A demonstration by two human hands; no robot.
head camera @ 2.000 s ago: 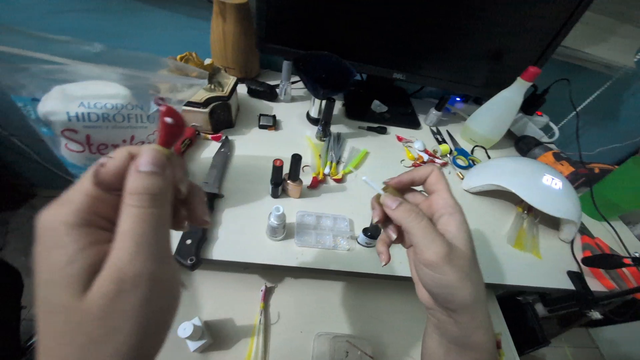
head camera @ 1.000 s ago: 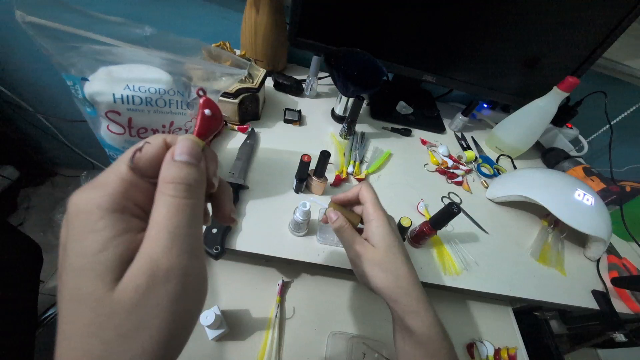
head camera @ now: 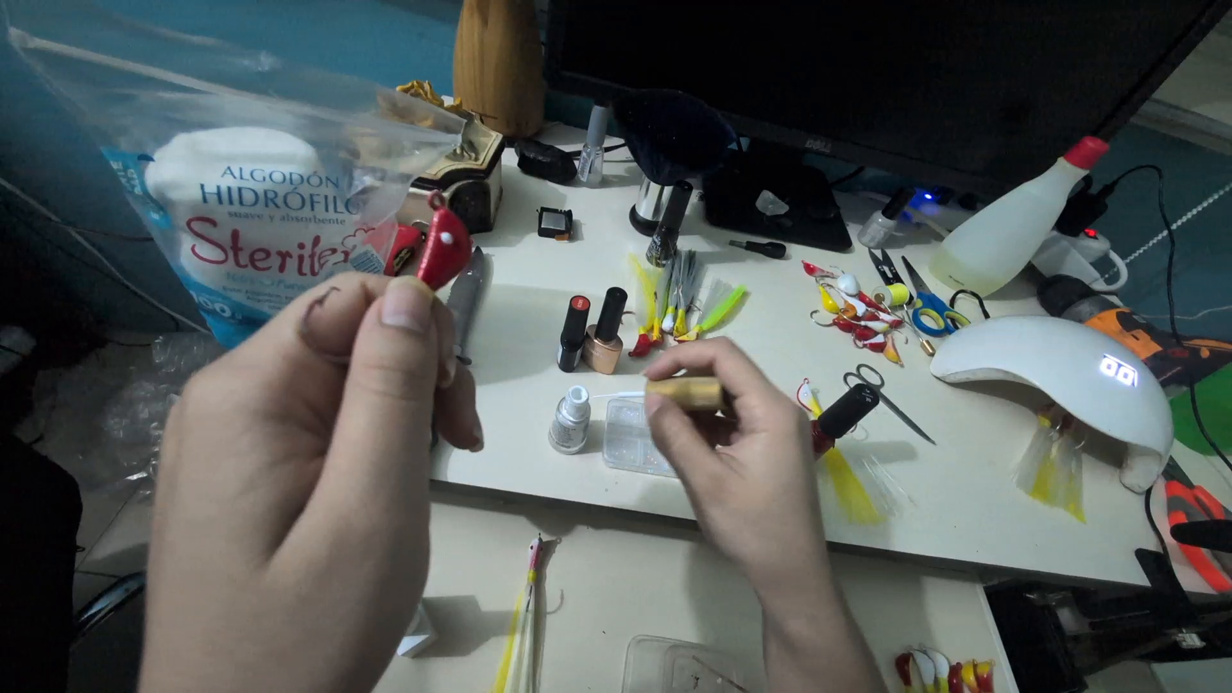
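My left hand [head camera: 327, 443] pinches a red jig head [head camera: 445, 245] with a white dot and a wire eye, raised in front of a bag of cotton [head camera: 260, 212]. Between its thumb and fingers, my right hand [head camera: 741, 433] has a gold-coloured brush cap [head camera: 688, 393], its thin white brush pointing left near the mouth of an open small bottle [head camera: 571, 422]. Beneath that brush lies a clear compartment box [head camera: 630, 438]. Two nail polish bottles, one black [head camera: 574, 334] and one rose-gold [head camera: 604, 337], stand behind. A dark-capped polish bottle [head camera: 847, 414] is right of my right hand.
At the right sit a white curing lamp [head camera: 1054, 375], blue-yellow scissors [head camera: 929, 306], small metal scissors [head camera: 885, 399] and a spray-type bottle [head camera: 1011, 226]. Painted jigs [head camera: 857, 313] lie in a pile. A knife [head camera: 467, 298] lies behind my left hand. A feathered jig [head camera: 532, 568] rests on the lower surface.
My right hand has gone from holding a small white-tipped brush with a dark cap to holding the gold-coloured cap. Its brush now shows beside the small bottle. My left hand still holds the red jig head.
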